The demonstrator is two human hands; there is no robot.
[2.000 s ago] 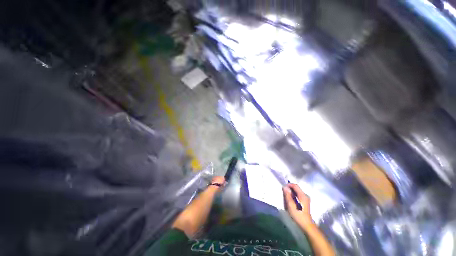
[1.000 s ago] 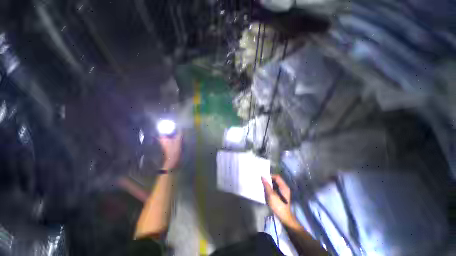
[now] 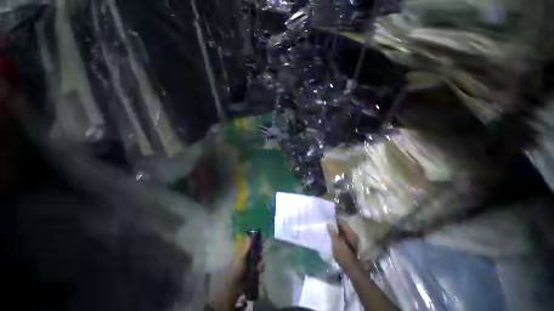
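Observation:
My right hand holds a white sheet of paper by its right edge, above the floor. Faint printing shows on the sheet. My left hand is low in the picture, dim and blurred, closed around a black flashlight that points forward. Whether a pen is in my right hand cannot be told.
A green floor with a yellow line runs ahead between goods. Dark goods under clear film hang on the left. Shiny black bagged goods lie ahead, pale bagged goods at right. Another white patch shows at the bottom.
My left hand has come down and back towards my body, and the flashlight's bright beam no longer faces the camera. The sheet stays in my right hand. The view has shifted along the aisle.

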